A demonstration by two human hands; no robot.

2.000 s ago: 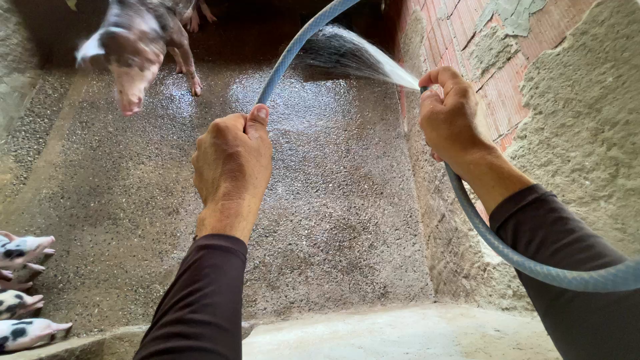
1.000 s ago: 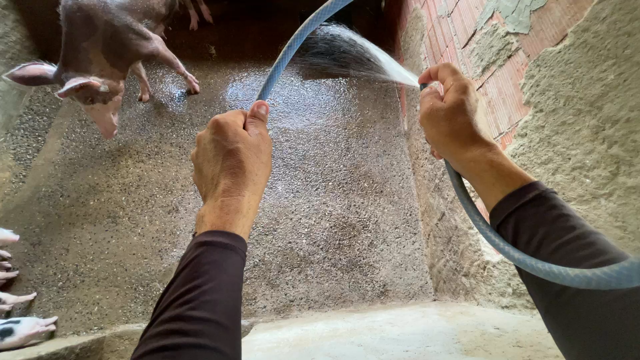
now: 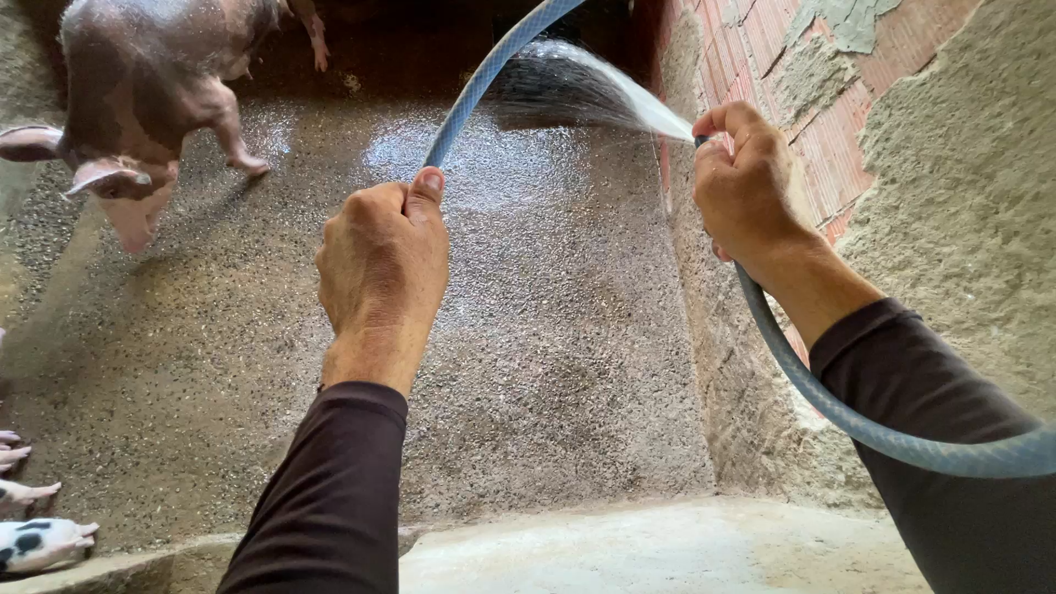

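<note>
My right hand (image 3: pixel 747 186) is closed around the end of a blue braided garden hose (image 3: pixel 866 429), with a finger at its mouth. From there a fan of water (image 3: pixel 615 82) sprays up and to the left, over the dark far part of the pen. My left hand (image 3: pixel 384 264) grips another stretch of the hose, which arches up from the thumb and out of the top of the view. The part of the hose inside each fist is hidden. Beneath both hands lies a wet, pebbly concrete floor (image 3: pixel 528 346).
A large pig (image 3: pixel 148 91) stands at the upper left, head low. Several piglets (image 3: pixel 41 540) lie at the lower left edge. A brick wall with patchy mortar (image 3: pixel 949 206) rises on the right. A pale concrete ledge (image 3: pixel 660 549) runs along the bottom.
The large pig has come further into view at the upper left, and its head has moved left. Both hands have stayed in place on the hose, with the water still spraying.
</note>
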